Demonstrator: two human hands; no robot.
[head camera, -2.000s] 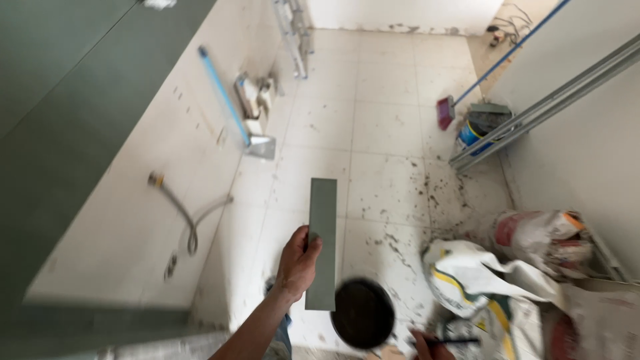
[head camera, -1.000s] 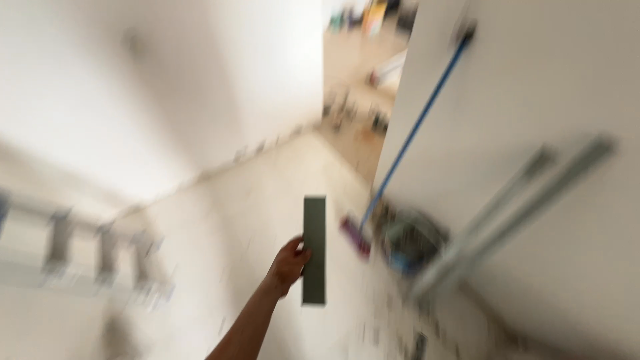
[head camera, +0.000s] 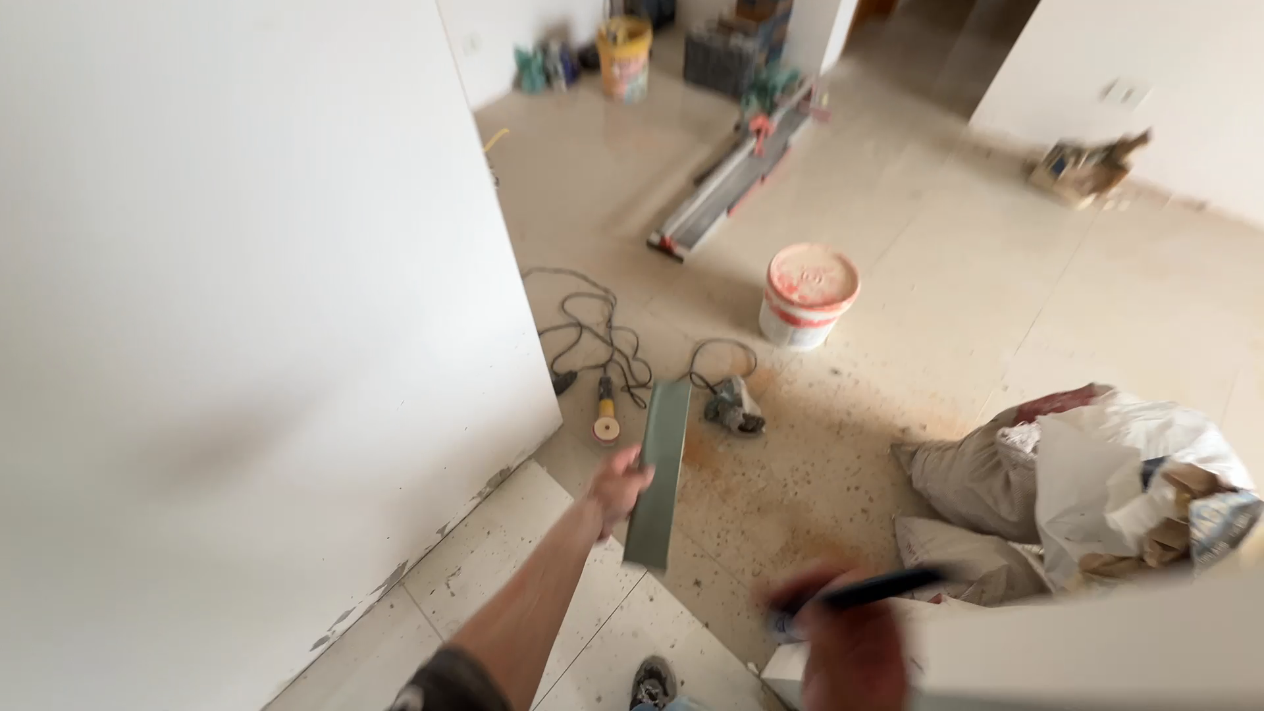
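My left hand (head camera: 620, 486) grips a narrow grey-green strip of tile (head camera: 660, 474) by its left long edge, holding it above the floor. At the lower right, blurred, my right hand (head camera: 851, 632) is closed on a dark marker-like pen (head camera: 884, 589). Beyond the strip, an angle grinder with a yellow body (head camera: 606, 410) and a second grey power tool (head camera: 736, 407) lie on the floor with their black cords.
A white wall (head camera: 247, 296) stands at left. A lidded bucket (head camera: 810, 296) and a manual tile cutter (head camera: 736, 178) are on the floor ahead. Filled sacks (head camera: 987, 474) lie at right, behind a white ledge (head camera: 1086, 642). Dust and grit cover the nearer floor.
The view has turned far, from the small tiled room toward the doorway and the larger room. My left hand keeps hold of the strip. My right hand, outside the frame one second ago, is visible again.
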